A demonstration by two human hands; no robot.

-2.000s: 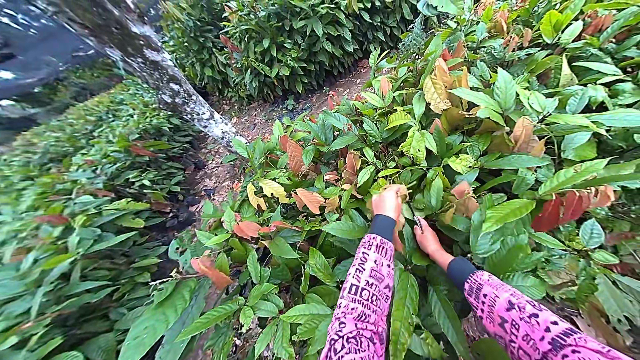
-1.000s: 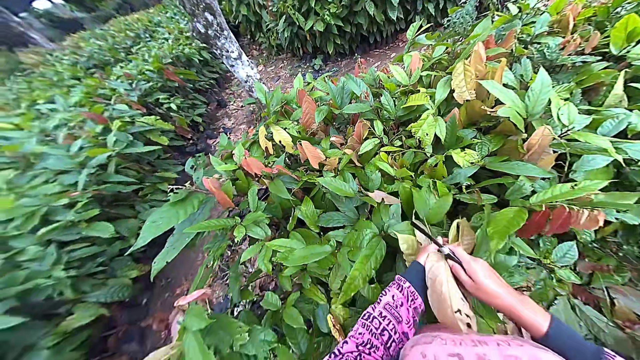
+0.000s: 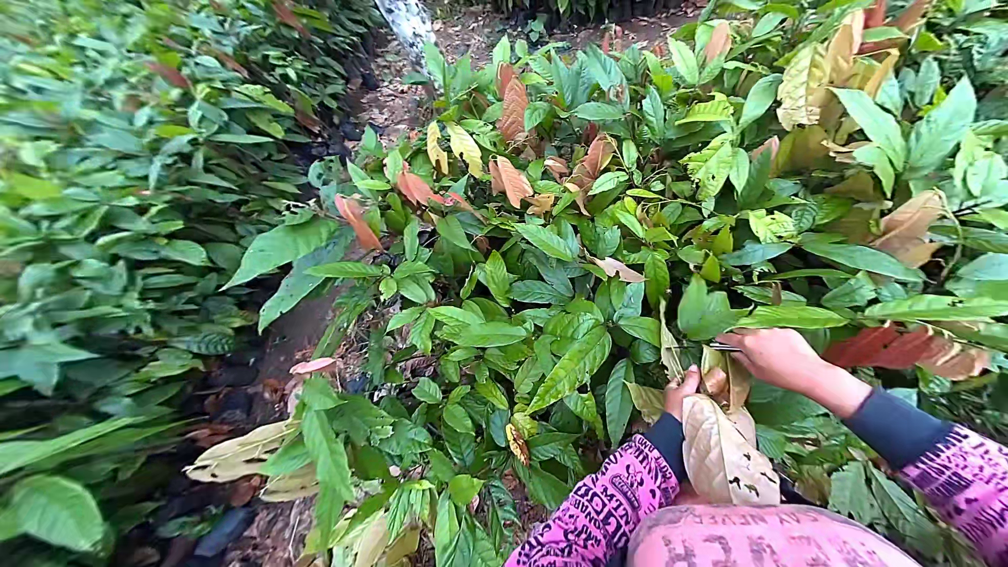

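Low at the right of the head view, my left hand [image 3: 682, 392] grips the stem of a seedling with large pale, dried leaves [image 3: 728, 453] hanging over the fingers. My right hand [image 3: 768, 356] is just beside it, closed on a thin metal cutting tool [image 3: 723, 346], whose tip lies at the stem among the leaves. The tool's handle is hidden in the fingers. Both forearms wear pink printed sleeves with dark cuffs. Dense green seedlings [image 3: 567, 354] surround the hands, with reddish-brown leaves [image 3: 906, 350] to the right.
Another bed of leafy seedlings [image 3: 118, 220] runs along the left. Between the beds lies a narrow soil path [image 3: 295, 331] with leaf litter and dark planting bags [image 3: 224, 529]. A pale mottled trunk [image 3: 405, 27] stands at the top.
The hands, first reaching farther into the foliage, are now close to my body with the pale leaves. Since a second ago, the tool has moved from above the leaves to the stem.
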